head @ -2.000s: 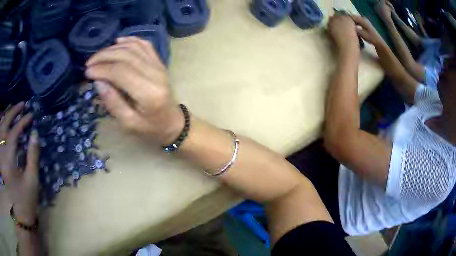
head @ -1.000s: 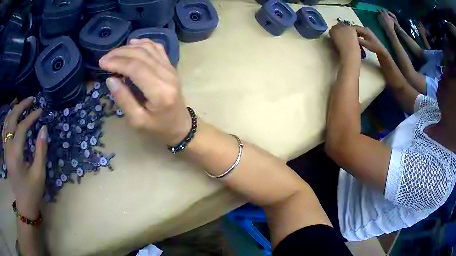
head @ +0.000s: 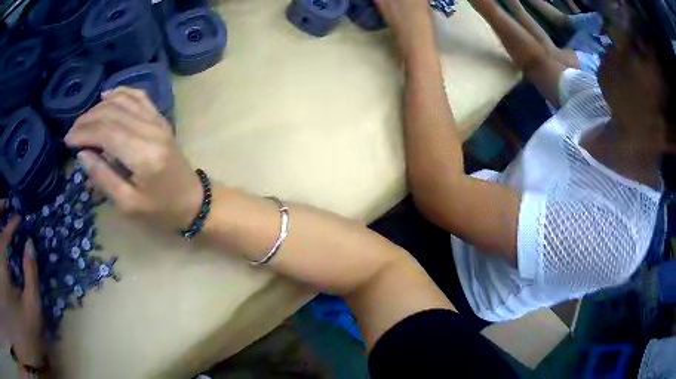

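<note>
Dark blue-grey plastic housings (head: 195, 35) stand in stacks at the upper left, with round centre holes facing up. Small dark pieces with pale discs (head: 74, 253) lie in a loose heap below them. My right hand (head: 137, 159) is over the front of the stacks, above the heap's upper edge, fingers curled and thumb below; whether it holds a small piece cannot be told. My left hand (head: 22, 289) is at the left edge, beside and partly over the heap, blurred and cut off by the frame; its grip is unclear.
Tan paper (head: 296, 126) covers the bench. More housings (head: 319, 15) stand at the top. At the right, a person in a white mesh top (head: 571, 215) reaches an arm across the bench's far part. A blue stool (head: 330, 314) and a cardboard piece (head: 528, 337) are below.
The view has swung right, so bench and hands appear further left. The other person's arm has reached toward the housings at the top. My right hand's pose is nearly the same.
</note>
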